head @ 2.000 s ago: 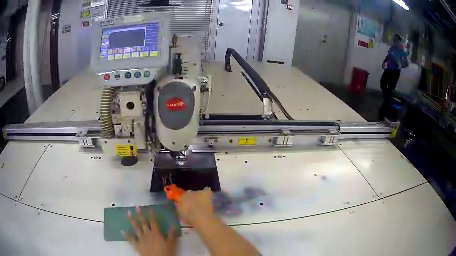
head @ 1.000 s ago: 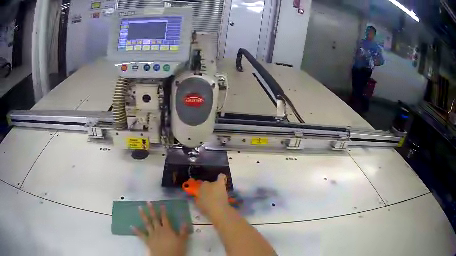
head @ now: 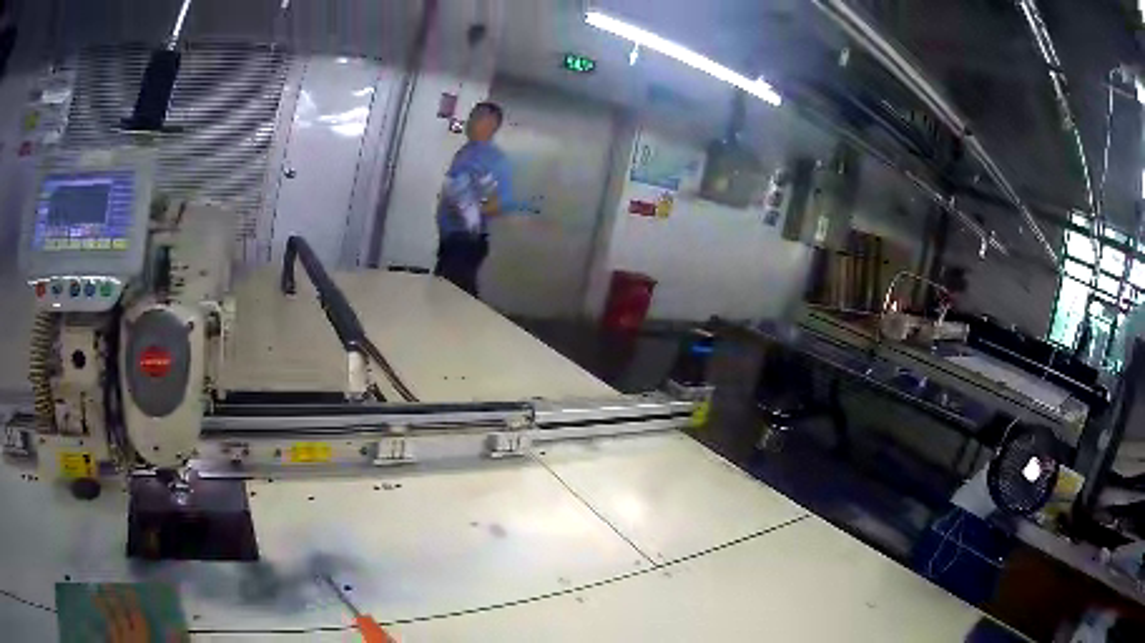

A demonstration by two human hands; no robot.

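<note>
The dull-green cover plate (head: pixel 78 615) lies on the table at the bottom left. My left hand (head: pixel 123 618) rests flat on it, fingers pointing up, blurred and cut off by the bottom edge. The orange air blow gun (head: pixel 370 627) shows at the bottom edge, its thin nozzle pointing up and left over the table. Its rear is cut off, and my right hand is out of the picture. The dark opening (head: pixel 195 525) lies under the cream sewing head (head: pixel 161 383), up and left of the gun.
The silver beam (head: pixel 465 446) crosses the large off-white table (head: pixel 490 540), with a black cable chain (head: pixel 329 305) behind. A person (head: pixel 470 201) stands behind the table near a red bin (head: pixel 628 300). A small black fan (head: pixel 1023 469) and other work tables (head: pixel 992 377) are at the right.
The view has swung right and tilted up, so the machine appears farther left. The orange gun is away from the opening, its nozzle now visible. My right hand has left the picture.
</note>
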